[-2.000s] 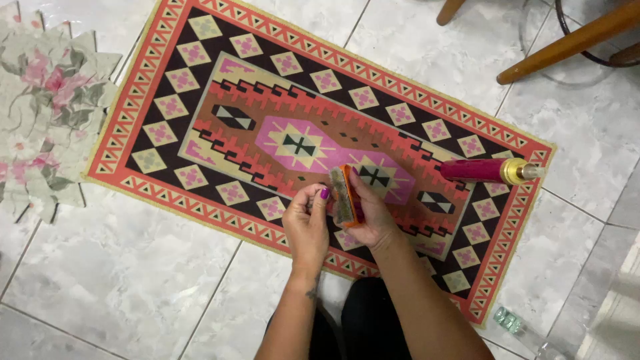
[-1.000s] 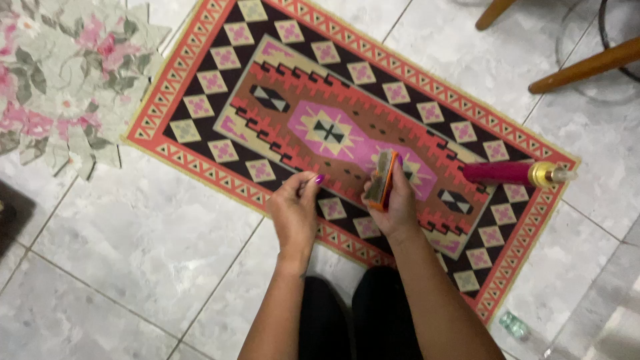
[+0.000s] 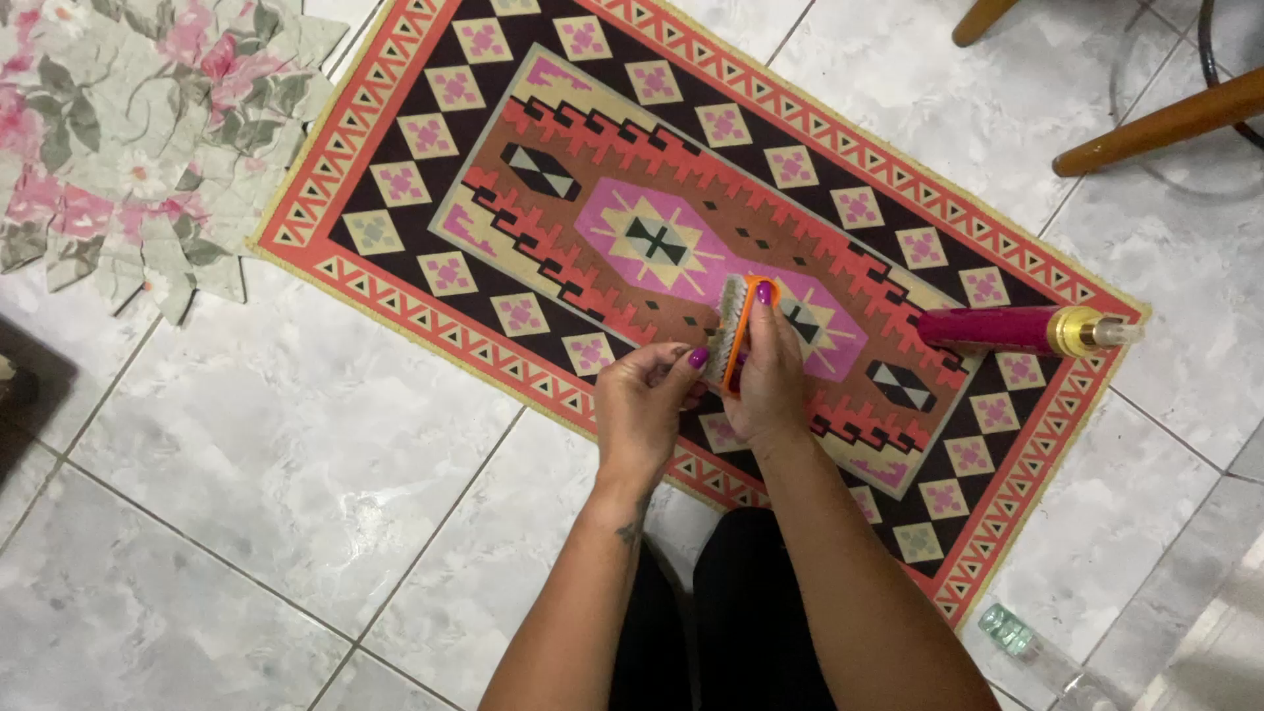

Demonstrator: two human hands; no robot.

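Observation:
My right hand (image 3: pixel 766 370) grips an orange-backed scrub brush (image 3: pixel 737 331), its bristles turned left and tangled with greyish fluff. At the lower end of the bristles my left hand (image 3: pixel 647 400) has thumb and fingertips pinched together; whether fluff is between them cannot be told. Both hands are above a patterned rug (image 3: pixel 681 138) with a red, black and pink design. On the rug's right part lies a magenta bottle (image 3: pixel 992 331) with a gold collar and a clear tip, pointing right.
A crumpled floral cloth (image 3: pixel 118 138) lies at the upper left, against the rug's corner. Wooden furniture legs (image 3: pixel 1165 123) stand at the upper right. A clear plastic bottle (image 3: pixel 1032 647) lies on the tiled floor (image 3: pixel 267 434) at lower right. A dark object is at the left edge.
One second ago my left hand was apart from the brush; now its fingers are back at the bristles. The brush stays in my right hand throughout.

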